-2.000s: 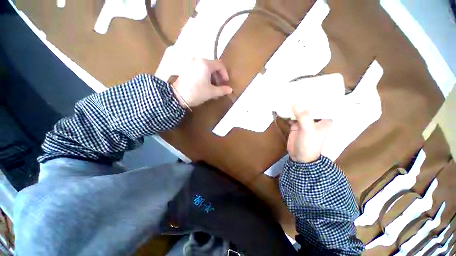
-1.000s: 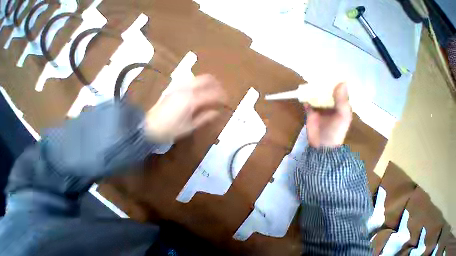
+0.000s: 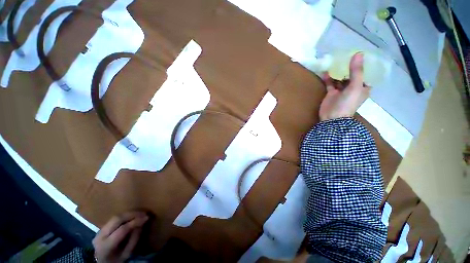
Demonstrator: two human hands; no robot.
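Brown panels [image 3: 232,61] lie overlapping in a row. White shaped pieces [image 3: 172,113] lie on them, with dark-brown handles [image 3: 96,87] looping over them. My right hand [image 3: 346,92] is at the upper right, beyond the row, closed around a translucent glue bottle [image 3: 373,69] with pale yellow liquid. The bottle's nozzle is not clear against the bright sheets. My left hand [image 3: 121,236] is low at the near edge of the panels, fingers bent and close together, partly cut off by shadow and sleeve; I cannot tell if it holds the panel edge.
A hammer [image 3: 407,54] with a black handle lies on grey-white sheets [image 3: 355,23] at the upper right. Tan board [image 3: 438,149] runs down the right side. More white pieces [image 3: 399,249] on brown panels lie at the lower right. A white border [image 3: 46,190] edges the near left.
My left hand has moved from over the white pieces down to the near edge. My right hand has moved up and right with the bottle, away from the pieces.
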